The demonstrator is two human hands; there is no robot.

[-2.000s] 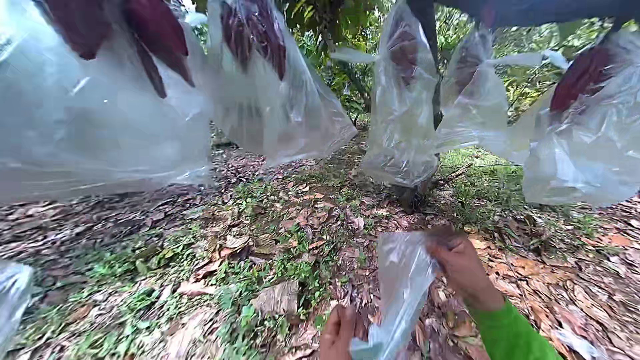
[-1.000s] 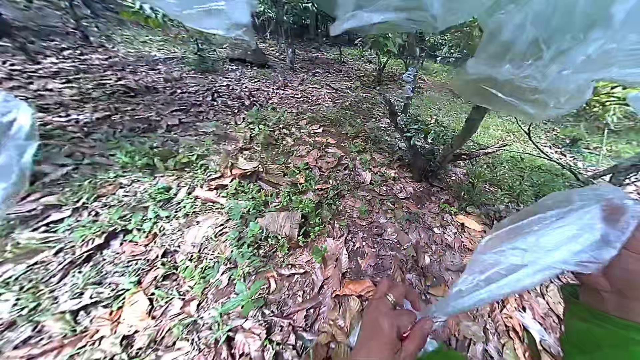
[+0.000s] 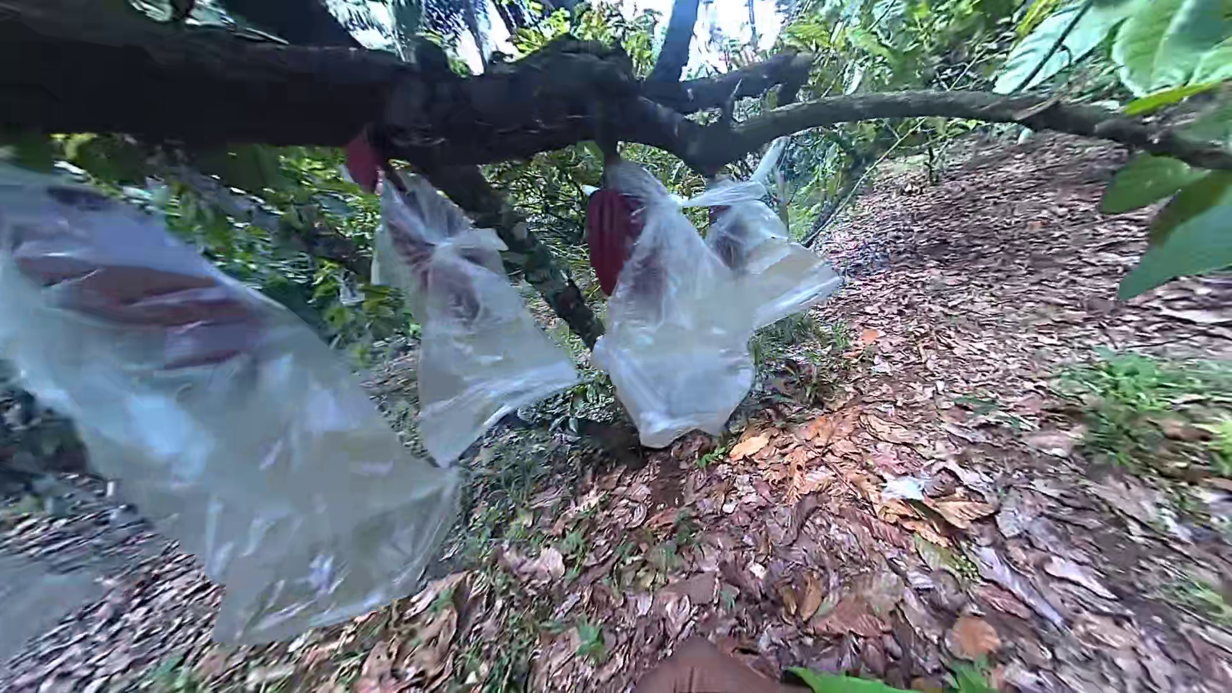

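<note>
Part of a hand, apparently my right hand [image 3: 707, 671], shows at the bottom edge beside a bit of green; its fingers and anything in them are out of frame. My left hand is not visible. Above, clear plastic bags hang from the tree around dark red cacao pods. A large plastic bag [image 3: 279, 462] hangs at the left around a reddish pod [image 3: 144, 294]. Near the middle are a narrower bag [image 3: 481, 337] and another plastic bag [image 3: 674, 356], with a red pod [image 3: 611, 236] partly outside it. A smaller bag [image 3: 775, 260] hangs just right of that.
A thick dark branch [image 3: 260, 96] crosses the top, with a thinner branch [image 3: 962, 104] reaching right. Green leaves [image 3: 1189, 236] hang at the right edge. Dry leaf litter [image 3: 818, 539] and low green plants [image 3: 1145, 395] cover sloping ground.
The view has swung strongly, bringing the branch and hanging bags into sight. Both hands and the loose plastic bag between them were visible earlier; now only part of one hand shows and that bag is out of sight.
</note>
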